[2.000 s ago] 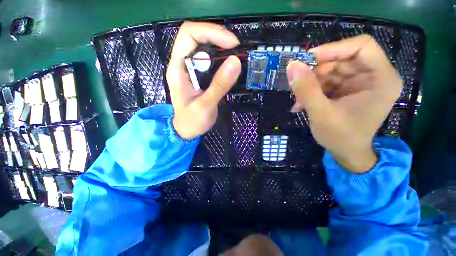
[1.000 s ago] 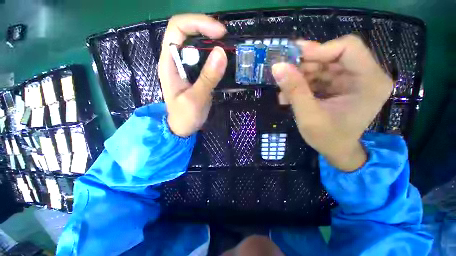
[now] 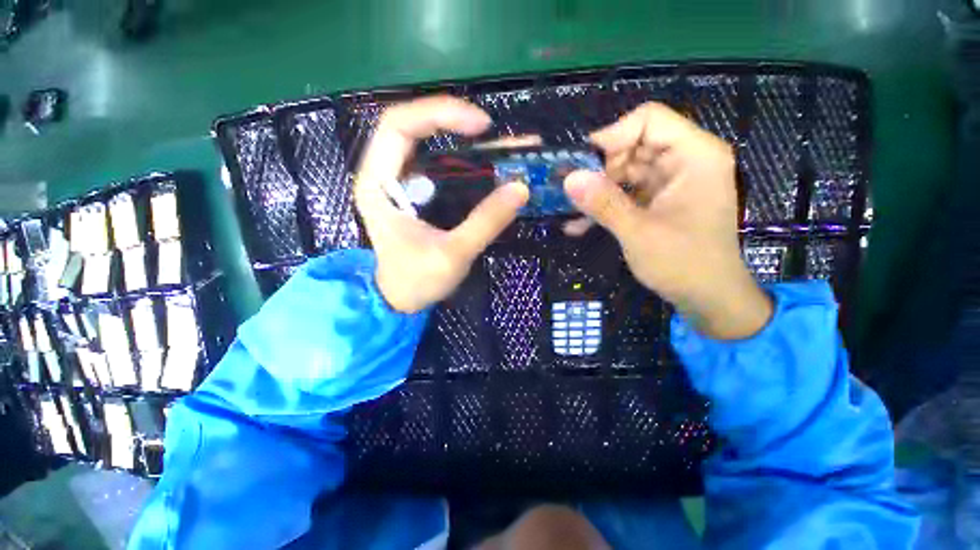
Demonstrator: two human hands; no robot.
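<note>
My left hand (image 3: 424, 220) holds the left end of a black phone housing (image 3: 460, 198) above the black pocketed tray. My right hand (image 3: 672, 215) holds the other end, around a blue circuit board (image 3: 550, 199). Both thumbs press on the board, which lies against the housing. Thin red wires (image 3: 457, 164) run from the board to the housing's left end. A round white part (image 3: 418, 190) shows there by my left palm. My fingers hide the housing's right end. A pale grey keypad (image 3: 577, 328) lies in a pocket of the tray below my hands.
The large black pocketed tray (image 3: 516, 392) spans the space in front of me. A side tray (image 3: 204, 281) at the left holds rows of white rectangular parts (image 3: 181, 338). A small dark object (image 3: 44, 105) lies on the green surface at the upper left.
My right hand has moved left, closer to my left hand. My left thumb now reaches onto the board, and the board sits lower against the housing. The camera view has shifted slightly.
</note>
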